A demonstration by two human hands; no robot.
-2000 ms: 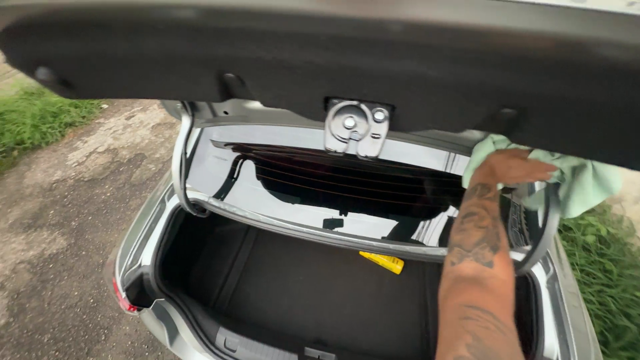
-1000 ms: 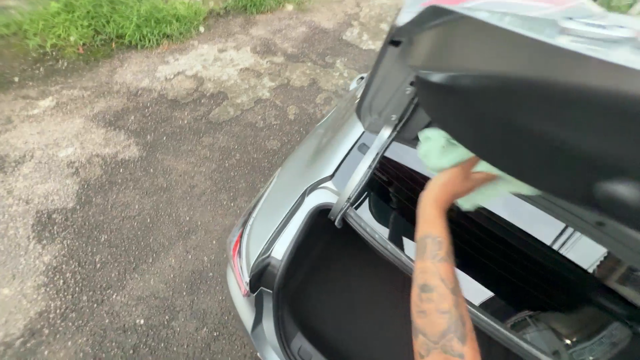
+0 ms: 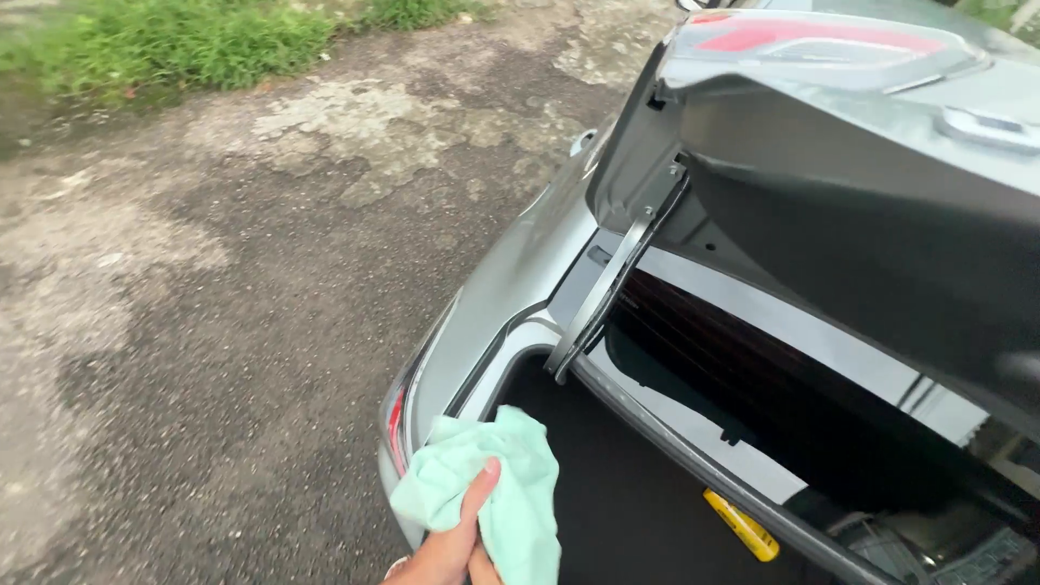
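Observation:
A mint-green cloth (image 3: pixel 508 479) is bunched at the bottom centre, in front of the left rear corner of a silver car. My left hand (image 3: pixel 455 528) comes in from the lower left, its thumb pressed on the cloth. Just a small part of my right hand (image 3: pixel 485 567) shows beside it at the bottom edge; the cloth covers the rest, and it seems to grip the cloth from beneath. The raised trunk lid (image 3: pixel 812 211) has a dark inner lining. A metal hinge arm (image 3: pixel 601 296) joins it to the body beside the rear window (image 3: pixel 731 382).
A yellow object (image 3: pixel 741 526) lies in the dark trunk (image 3: pixel 626 496), near its window-side edge. The red tail light (image 3: pixel 396 422) is at the car's left corner. Rough pavement (image 3: pixel 244 341) runs along the left, with grass (image 3: pixel 187 41) at the top left.
The cloth has come down from beneath the raised lid to the trunk's left rear corner. My left hand has come into view at the cloth. The view has swung left since the oldest frame.

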